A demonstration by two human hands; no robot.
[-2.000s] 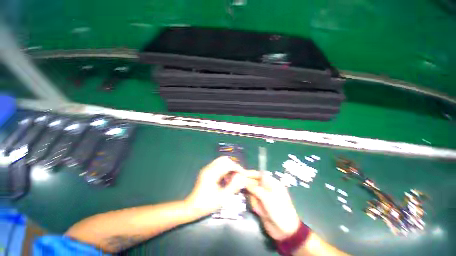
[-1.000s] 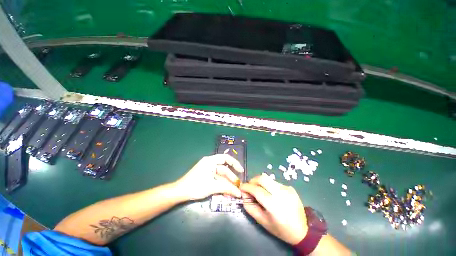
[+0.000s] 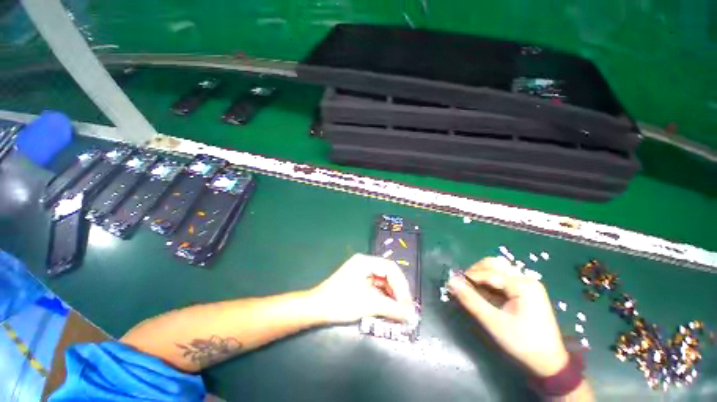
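Note:
A black phone body (image 3: pixel 407 271) with small orange and white marks lies upright in view on the green bench, its silvery section at the near end. My left hand (image 3: pixel 365 290) lies over its middle and left side, fingers bent onto it, hiding part of it. My right hand (image 3: pixel 511 310) is to the right, off the phone, with thumb and fingers pinched around thin tweezers (image 3: pixel 465 275), small and blurred. Small pale bits show at the fingertips. White pieces (image 3: pixel 536 257) lie partly hidden behind my right hand.
Copper-and-black parts (image 3: pixel 660 357) lie in piles at the right. Several phone bodies (image 3: pixel 185 200) stand in a row at the left. Beyond the white-edged rail (image 3: pixel 354 184), black trays (image 3: pixel 472 141) and two phones sit on the green conveyor. A blue-covered part of a person (image 3: pixel 45 137) shows at left.
My right hand has moved off the phone body to the right, beside the white pieces. My left hand stays on the phone. The whole view has shifted, so things sit further right.

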